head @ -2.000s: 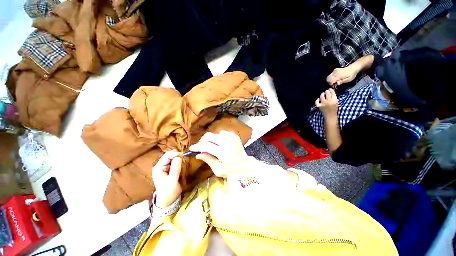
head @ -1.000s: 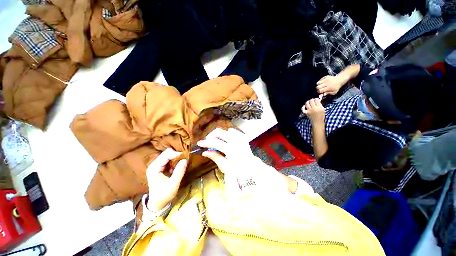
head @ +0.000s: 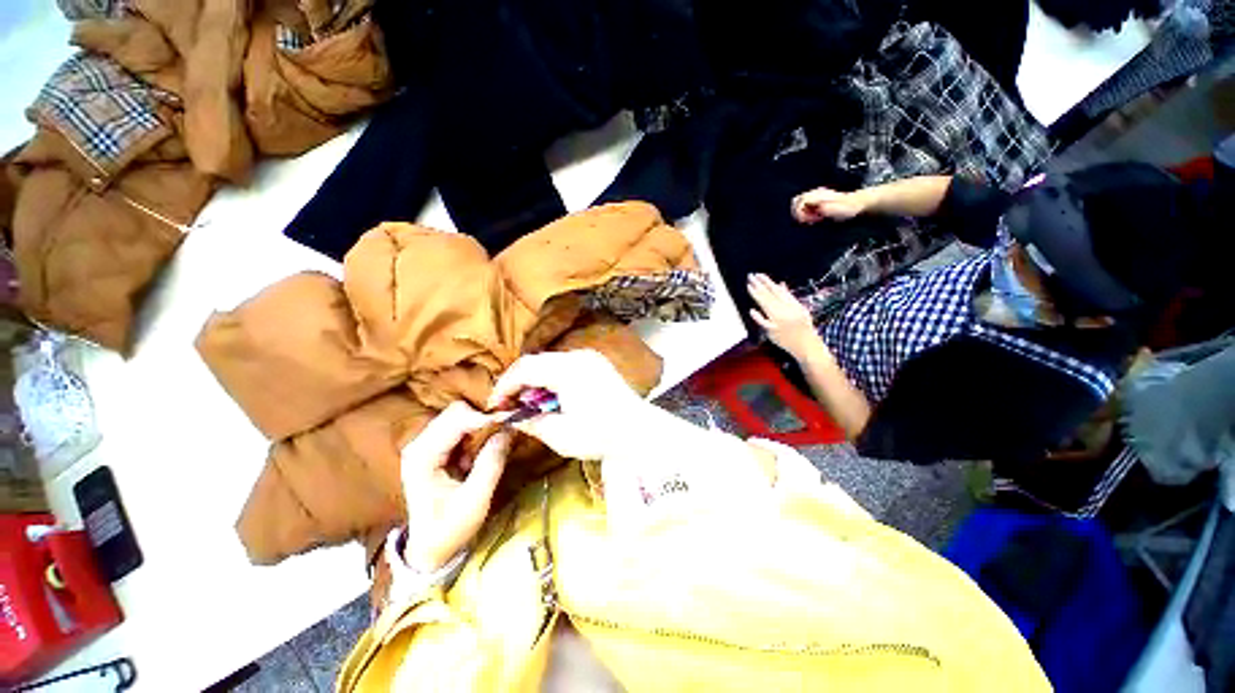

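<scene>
A brown padded jacket lies bunched on the white table in front of me, with plaid lining showing at its right end. My left hand pinches the jacket's cloth near its front edge. My right hand is closed on small thread snips, dark with red and blue glints, close to my left fingertips. The snips' blades are hard to make out. The cloth between my hands is partly hidden by my fingers.
Brown jackets with plaid patches lie upper left, black garments on the far side. A phone and red box are at left. A co-worker sits right, near a red stool.
My right hand has moved in against my left fingertips with the snips. The co-worker's hands have moved apart over the black cloth. The jacket has barely moved since one second ago.
</scene>
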